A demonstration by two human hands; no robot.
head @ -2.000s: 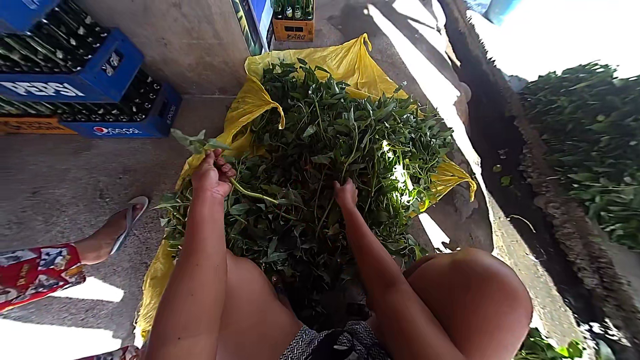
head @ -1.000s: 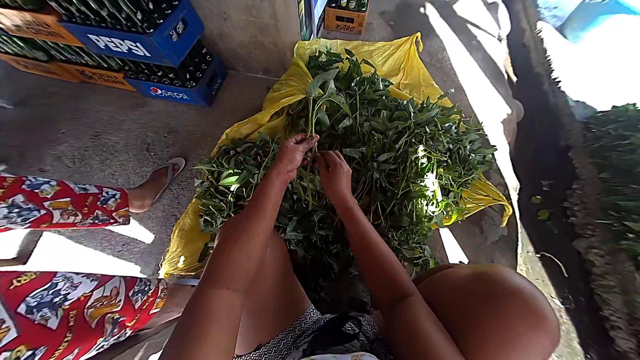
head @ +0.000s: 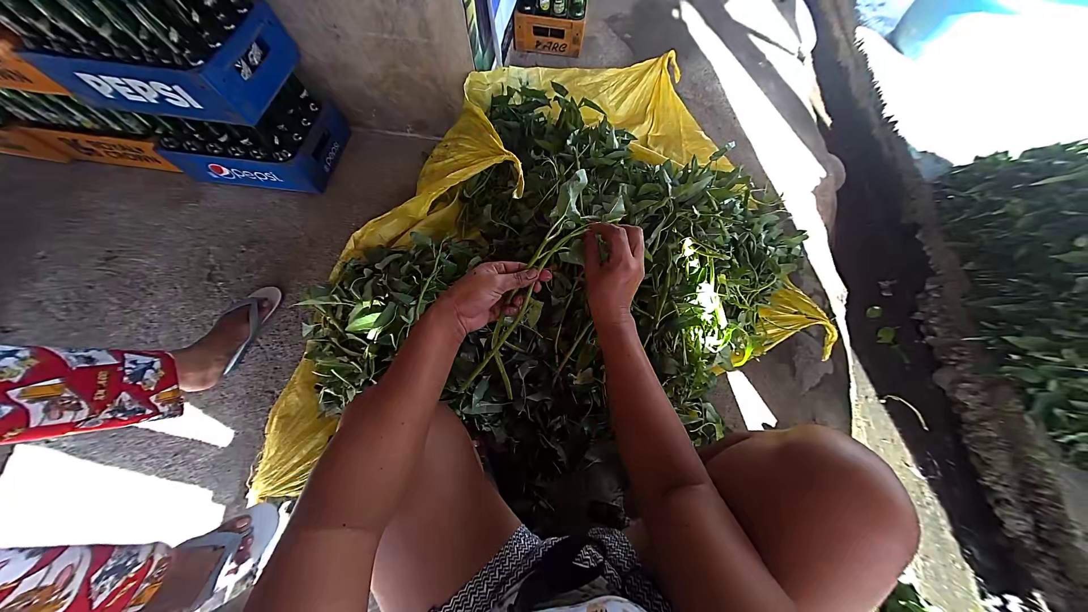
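A large heap of leafy green stems point(head: 714, 204) lies on a spread yellow plastic sack point(head: 663, 110) in front of my knees. Over the middle of the heap, my left hand point(head: 497, 293) pinches a few long green stems point(head: 535, 259) between thumb and fingers, their lower ends hanging down to the left. Just right of it, my right hand point(head: 614, 259) has its fingertips closed at the upper part of these stems, by the leaves. The right fingertips are partly hidden, so the exact hold there is hard to see.
Blue and orange crates of bottles point(head: 246, 170) are stacked at the upper left, and an orange bottle crate point(head: 548, 34) stands beyond the sack. A person's sandaled feet point(head: 246, 327) are at the left. A narrow gutter point(head: 884, 255) runs along the right, with more greens point(head: 1020, 280) past it.
Two seconds ago my left hand held a stem at the heap's left side and my right hand was down among the greens; now both are close together over the middle, at the same stems.
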